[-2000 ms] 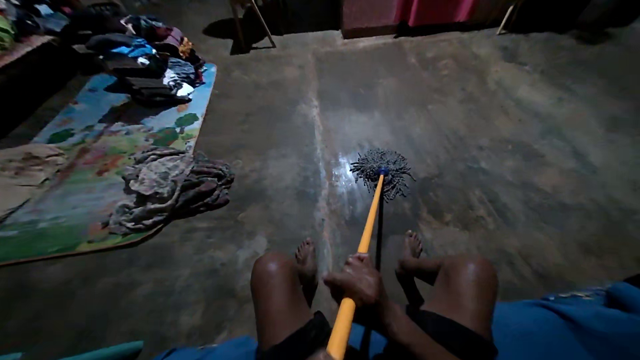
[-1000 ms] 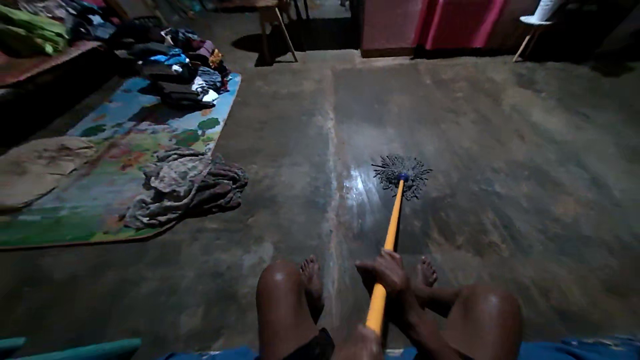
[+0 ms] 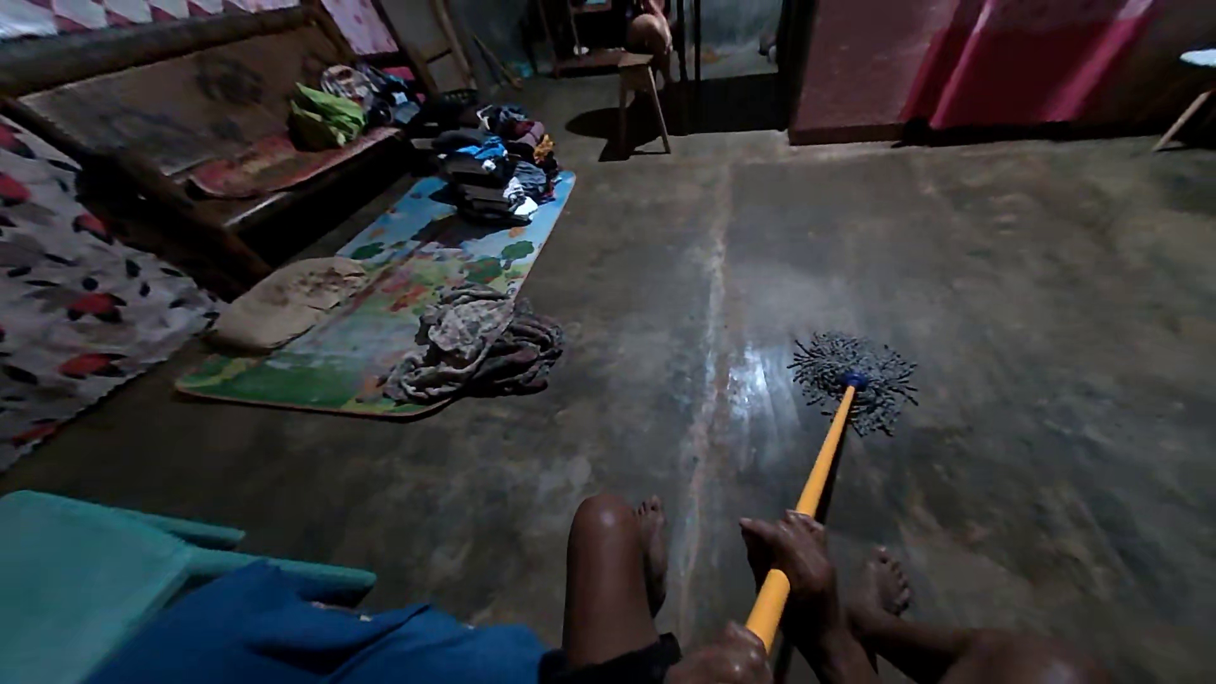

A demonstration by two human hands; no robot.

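A mop with grey strands (image 3: 879, 361) and a yellow handle (image 3: 825, 465) rests its head on the dark floor, right of a pale line in the concrete. My right hand (image 3: 793, 560) is closed around the middle of the visible handle. Lower down, at the bottom edge of the view, my left hand (image 3: 727, 657) grips the same handle and is partly cut off. The handle slants up and to the right from my hands to the blue socket (image 3: 854, 380) of the mop head. My bare feet are on the floor at either side of the handle.
At left, a colourful mat (image 3: 285, 385) bears a crumpled cloth (image 3: 465, 347), a beige cushion or sack (image 3: 290, 299) and piled clothes (image 3: 499, 161). Beyond stand a wooden bench (image 3: 180, 114) and a small stool (image 3: 638, 95). A green plastic chair (image 3: 85, 560) is at lower left.
The mop head has shifted slightly to the right, farther from the pale floor line, with both hands still on the handle. The view has turned left, bringing in the bench and green chair.
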